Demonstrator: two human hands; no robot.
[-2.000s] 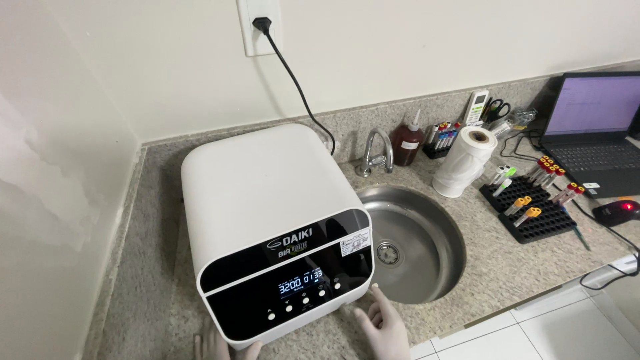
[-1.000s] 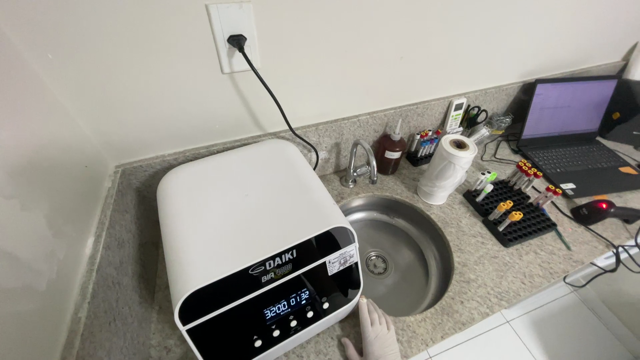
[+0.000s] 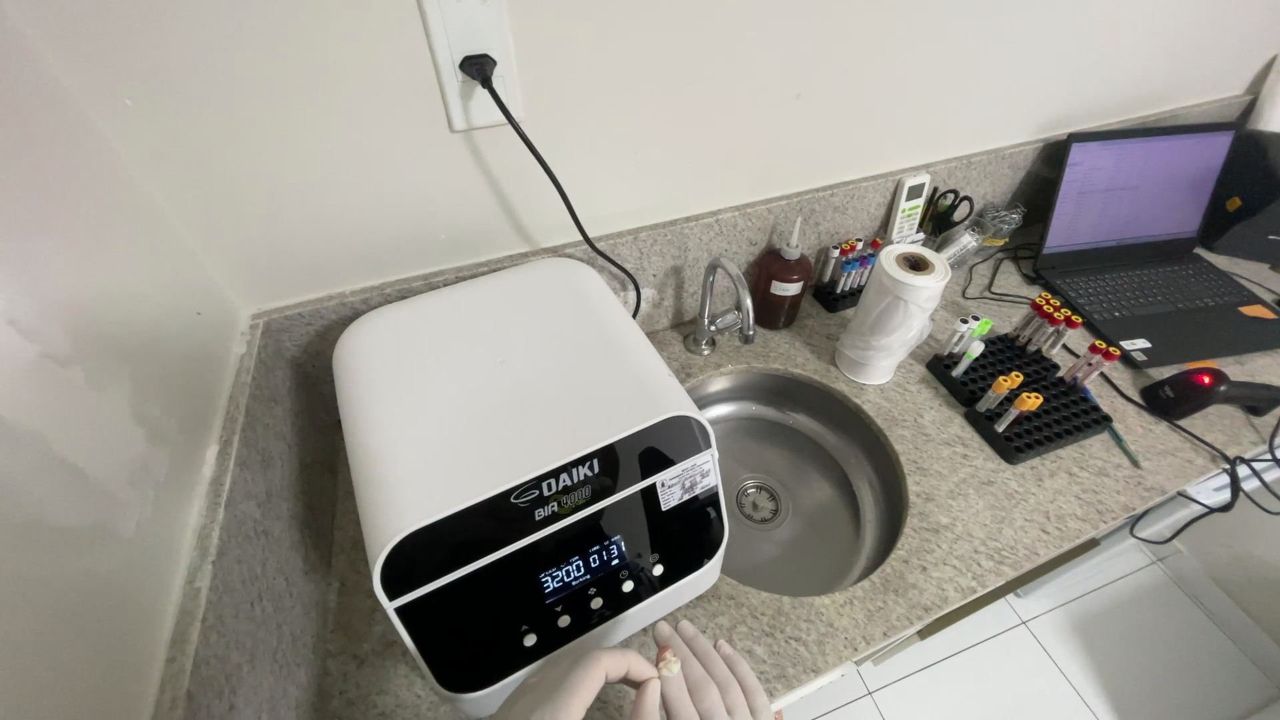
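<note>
A white Daiki benchtop centrifuge (image 3: 510, 400) stands on the stone counter with its lid closed and its front display lit. Below its front edge, both my hands wear pale gloves and meet at the bottom of the view. My left hand (image 3: 585, 685) has bent fingers that reach the fingers of my right hand (image 3: 715, 675). The right fingers are extended and slightly apart. A small reddish and whitish patch (image 3: 668, 660) shows where the hands meet; whether it is a stain, a glove tear or a small object is unclear. Neither hand touches the centrifuge's buttons.
A round steel sink (image 3: 810, 490) with a faucet (image 3: 722, 305) adjoins the centrifuge. Behind and right are a brown bottle (image 3: 782, 287), a plastic bag roll (image 3: 890, 315), capped tubes in black racks (image 3: 1040, 415), a laptop (image 3: 1140, 200) and a barcode scanner (image 3: 1200, 392). A black power cord (image 3: 555, 185) reaches the wall outlet.
Both hands were apart at the centrifuge's front two seconds ago; now they are together below it. One second ago only the right hand showed, beside the centrifuge's lower right corner.
</note>
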